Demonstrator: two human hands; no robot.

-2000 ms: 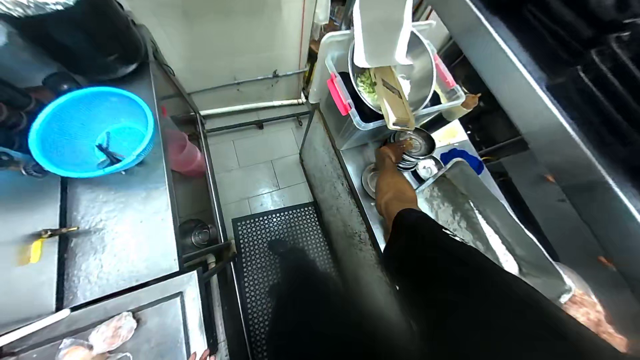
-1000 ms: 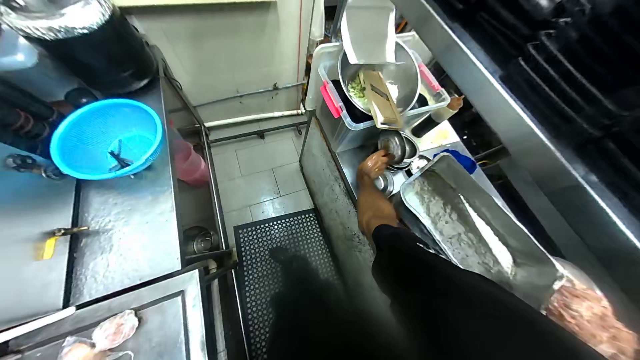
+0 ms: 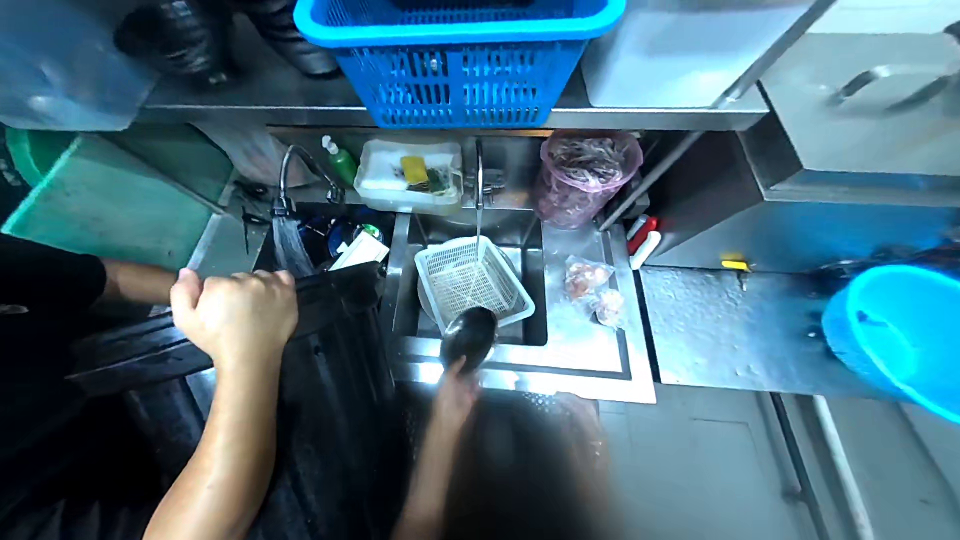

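My left hand (image 3: pixel 456 394) grips a dark, shiny, rounded metal vessel (image 3: pixel 470 337), a bowl or ladle, over the near edge of the sink (image 3: pixel 534 322). A white plastic basket (image 3: pixel 472 281) lies in that sink, under water running from the tap (image 3: pixel 480 176). Blurred at the lower middle, my right hand (image 3: pixel 579 412) is near the counter's front edge; its fingers and anything in it are unclear. At left, a co-worker's hand (image 3: pixel 236 315) grips the upper edge of a large black object (image 3: pixel 330 390), and a second bare forearm (image 3: pixel 139 281) reaches in behind it.
A pink bin of plastic bags (image 3: pixel 581 180) and a clear tub with a sponge (image 3: pixel 411 176) stand behind the sink. Bagged food (image 3: pixel 589 279) lies right of it. A blue basket (image 3: pixel 465 82) sits on the shelf above, and a blue basin (image 3: pixel 904 337) is at far right.
The view has swung from the side counter to the sink. Earlier one hand reached among metal bowls beside a metal tray; now my left hand holds a dark vessel by the sink. A co-worker's arms have come into view.
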